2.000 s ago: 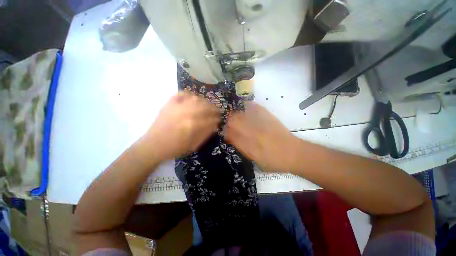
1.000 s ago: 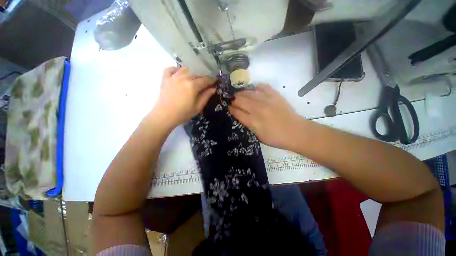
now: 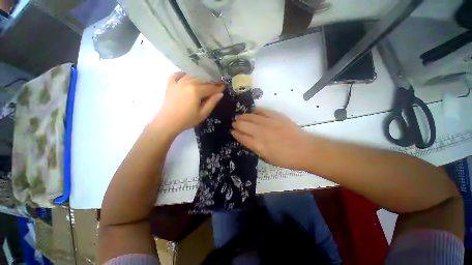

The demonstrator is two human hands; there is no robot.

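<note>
A black fabric strip with white flowers [image 3: 225, 165] runs from under the needle area of the off-white sewing machine [image 3: 155, 36] to the table's front edge, where its end hangs just over. My left hand [image 3: 186, 101] lies on the strip's left side close to the needle, thumb and index finger spread on the cloth. My right hand [image 3: 269, 135] lies on its right side, lower down, fingertips on the cloth. A cream round knob [image 3: 241, 82] sits right of the needle. The presser foot is too small to tell clearly.
Right of the machine head lie a dark smartphone [image 3: 349, 54], a small disc on a wire [image 3: 340, 114], long silvery tweezers [image 3: 357, 57] and black-handled scissors [image 3: 410, 119]. Camouflage cloth with blue edging [image 3: 41, 137] is at left. A ruler scale [image 3: 290, 173] runs along the table's front.
The fabric has moved up toward the needle, so its end now shows near the table edge. My right hand has shifted slightly down the strip; my left hand stays near the needle.
</note>
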